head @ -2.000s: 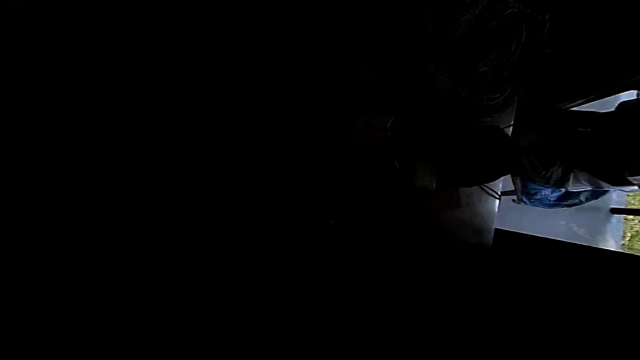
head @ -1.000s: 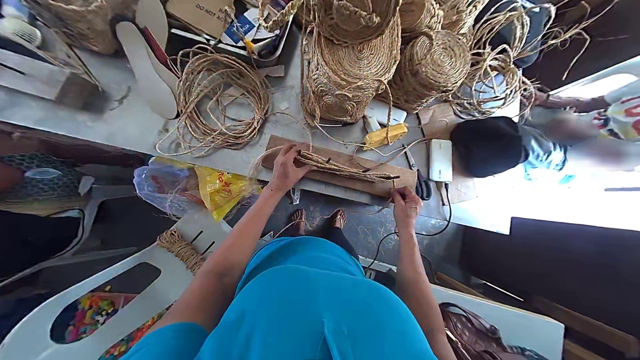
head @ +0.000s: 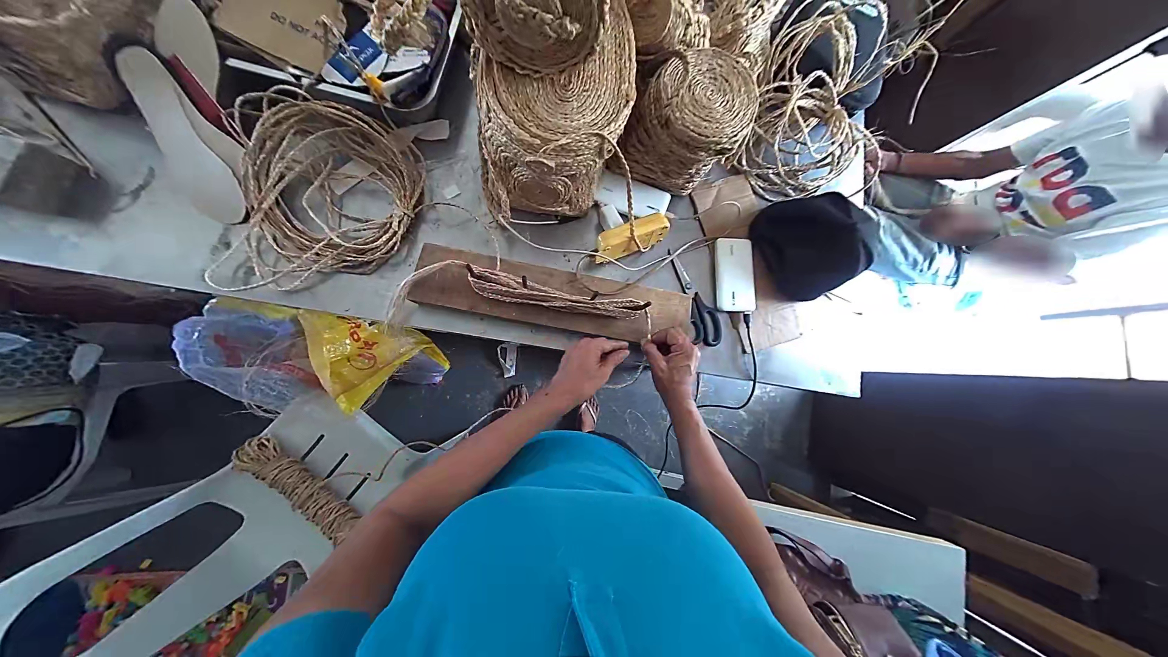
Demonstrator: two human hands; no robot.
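Observation:
A wooden board (head: 547, 315) with dark pegs lies at the table's front edge, and braided fibre cord (head: 557, 297) is strung along the pegs. At the board's right end, my right hand (head: 673, 360) pinches the thin cord where it comes down from the last peg. Just left of it, my left hand (head: 591, 365) has its fingertips closed together below the board's edge, apparently on the same strand; the strand there is too small to make out fully. Black-handled scissors (head: 703, 319) rest beside the board's right end, close to my right hand.
Behind the board are a cord coil (head: 333, 182), woven baskets (head: 557, 100), a yellow block (head: 632, 238) and a white power bank (head: 735, 276) with a cable. A yellow plastic bag (head: 360, 356) hangs front left. A plastic chair (head: 292, 438) holds bundled cord (head: 297, 484). A person (head: 1049, 173) is at the right.
The dark view of two seconds ago has given way to the table. Since one second ago, my left hand has moved from the board's left part to beside my right hand.

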